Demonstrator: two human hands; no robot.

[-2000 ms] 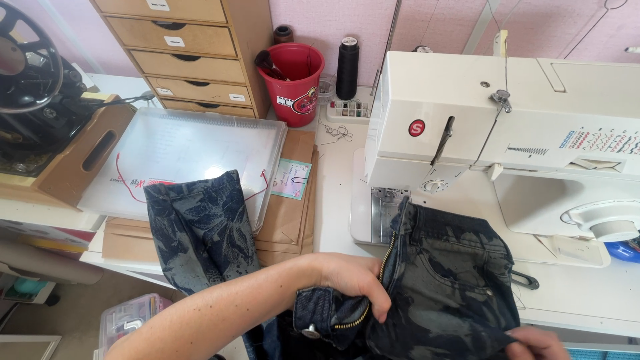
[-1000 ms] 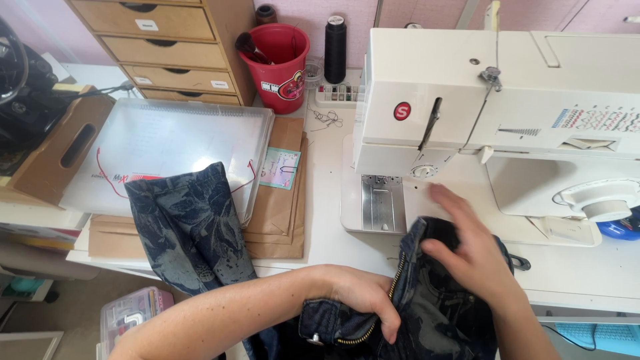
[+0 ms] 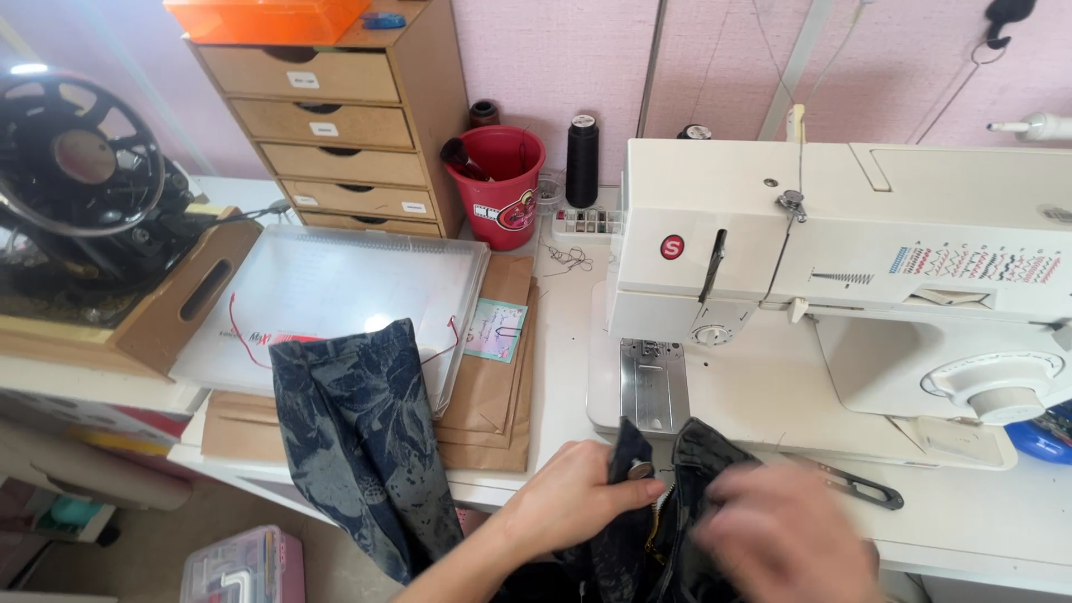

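Dark denim trousers with a leafy print (image 3: 360, 435) hang over the table's front edge, one leg lying across a clear plastic folder. Their waistband is spread apart at the fly, in front of the sewing machine's needle plate. My left hand (image 3: 586, 490) pinches the waistband end beside its metal button (image 3: 640, 469). A brass zipper (image 3: 655, 528) shows just below. My right hand (image 3: 779, 528), blurred, is over the other side of the waistband; whether its fingers grip the cloth cannot be told. The white sewing machine (image 3: 837, 226) stands behind both hands.
A clear plastic folder (image 3: 352, 268) lies on brown paper envelopes (image 3: 502, 402). Behind are wooden drawers (image 3: 335, 126), a red cup (image 3: 502, 184) and a black thread spool (image 3: 582, 163). A black slotted tool (image 3: 863, 486) lies by the machine. An older black machine (image 3: 92, 201) stands left.
The waistband, earlier bunched in my left hand, is now parted with its button facing up. My right hand has come down from near the needle area to the waistband's right side.
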